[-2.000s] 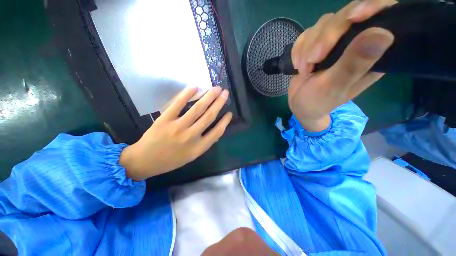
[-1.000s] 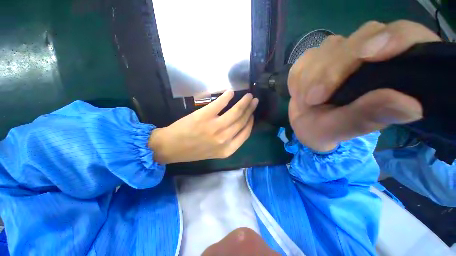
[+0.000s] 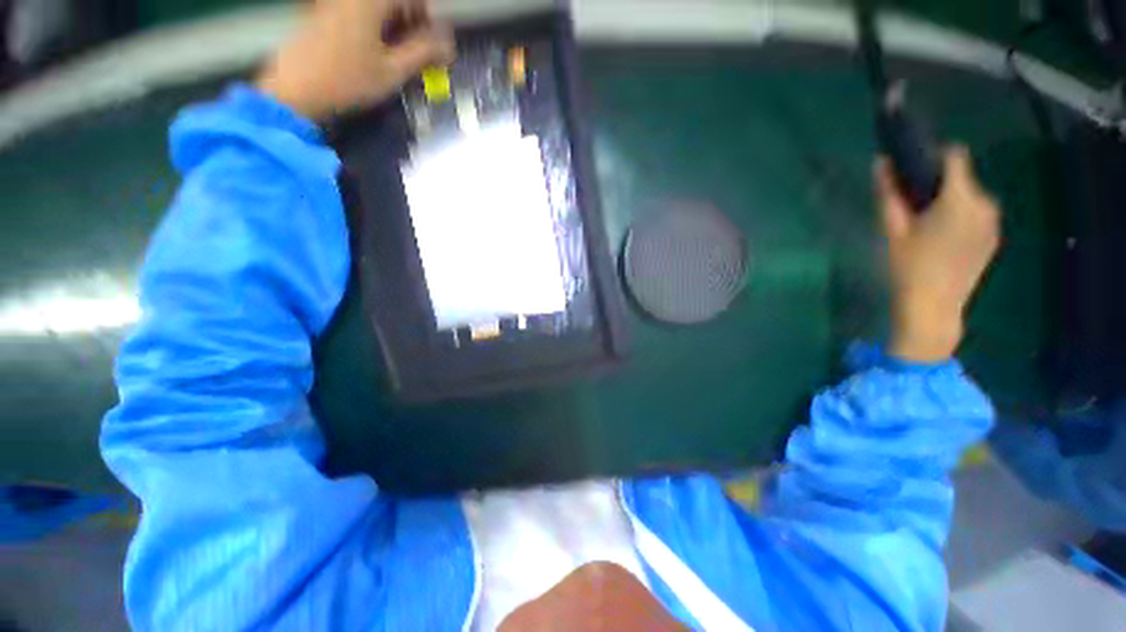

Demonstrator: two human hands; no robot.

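Note:
The open tablet body lies in the black fixture tray (image 3: 494, 380) left of centre, with a bright silver-white plate (image 3: 484, 235) filling most of it. A dark circuit board area with a yellow label (image 3: 436, 84) shows at its far end. My left hand (image 3: 352, 56) is at the tray's far left corner, fingers bent; what they touch is blurred. My right hand (image 3: 938, 235) is at the right, away from the tray, closed around the black electric screwdriver (image 3: 911, 148), whose bit is not visible. The round screw tray (image 3: 684, 262) lies right of the fixture tray.
The green bench mat (image 3: 741, 383) lies under the trays. A pale conveyor edge strip (image 3: 692, 20) curves along the far side. A black cord (image 3: 868, 43) runs up from the screwdriver. Another person's blue sleeve (image 3: 1064, 463) is at the right edge.
The view has shifted to show the whole tray. My left hand has moved from the tray's near end to its far left corner. My right hand has moved right with the screwdriver, away from the device.

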